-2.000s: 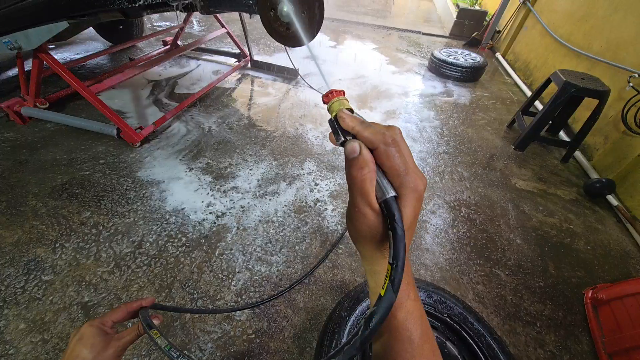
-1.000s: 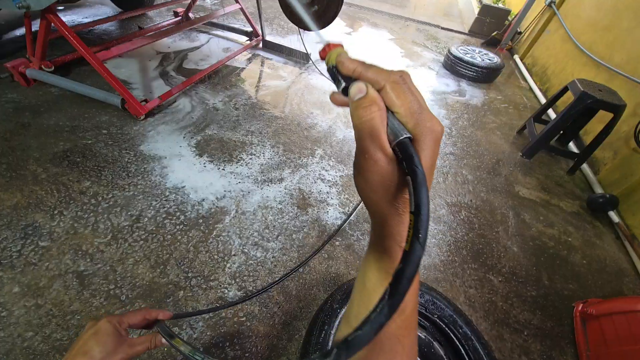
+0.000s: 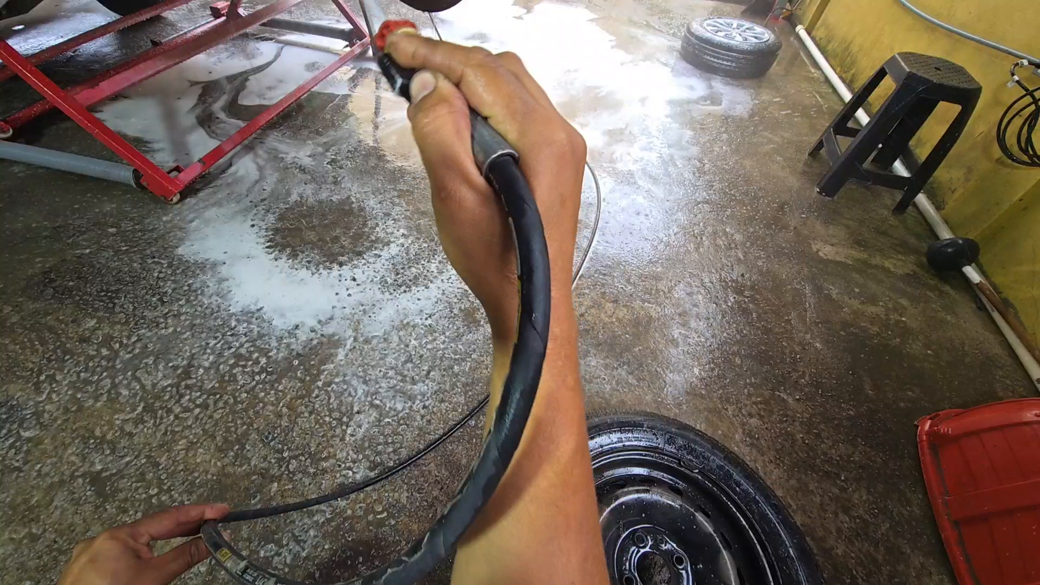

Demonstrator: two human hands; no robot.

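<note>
My right hand (image 3: 496, 138) grips the end of a black rubber hose (image 3: 528, 325) at the top centre, its thumb along the grip. The red spray nozzle (image 3: 396, 34) points up and to the left, and a water jet leaves it toward the top edge. From the wrist the hose bends down along my forearm. At the lower left my left hand (image 3: 142, 544) pinches the hose between thumb and fingers, where it loops. A wet wheel with a black steel rim (image 3: 666, 520) lies flat on the floor beside my right forearm.
Red metal frame (image 3: 106, 138) with a grey pipe (image 3: 69, 162) stands at upper left. Another wheel (image 3: 730, 47) lies at the back right. Near the yellow wall are a black plastic stool (image 3: 902, 114) and a white pipe (image 3: 926, 211). A red plastic object (image 3: 983, 487) sits lower right; foam (image 3: 276, 284) covers some wet concrete.
The nozzle in my right hand has swung left and up in view. The disc it sprayed at the top is now almost wholly out of view. My left hand still holds the hose.
</note>
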